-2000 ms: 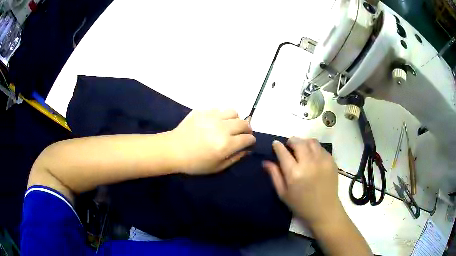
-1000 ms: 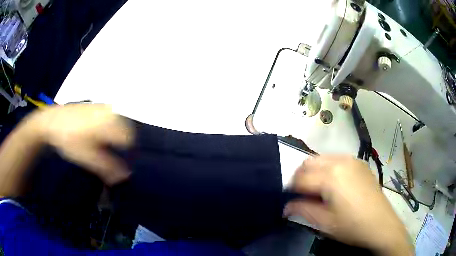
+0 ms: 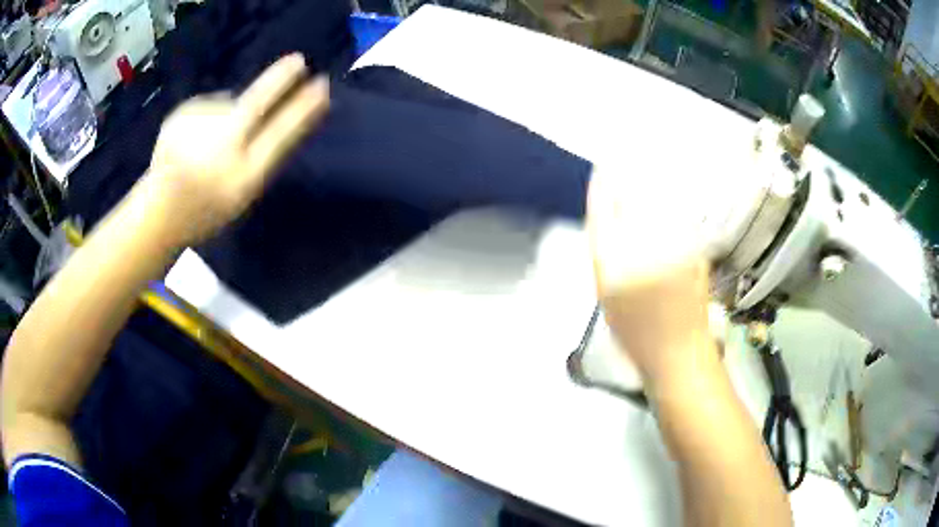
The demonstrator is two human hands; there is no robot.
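A dark navy garment panel (image 3: pixel 412 154) lies spread over the left and back of the white table (image 3: pixel 443 360), its lower edge lifted or curved. My left hand (image 3: pixel 237 144) is blurred, fingers extended, over the panel's left part; whether it grips cloth cannot be told. My right hand (image 3: pixel 649 237) is overexposed and blurred at the panel's right end, beside the sewing machine head (image 3: pixel 767 216); its fingers are washed out and any grip cannot be told.
Black-handled shears (image 3: pixel 786 437) lie right of the machine, with an awl (image 3: pixel 854 427) and small snips (image 3: pixel 853 484) further right. A yellow tube (image 3: pixel 175 312) runs along the table's left edge. More dark cloth (image 3: pixel 154 412) hangs below it. Another machine (image 3: pixel 98 36) stands at the far left.
The view has swung up and left. The dark panel has moved from the table's front edge to its back left. Both hands have moved forward with it.
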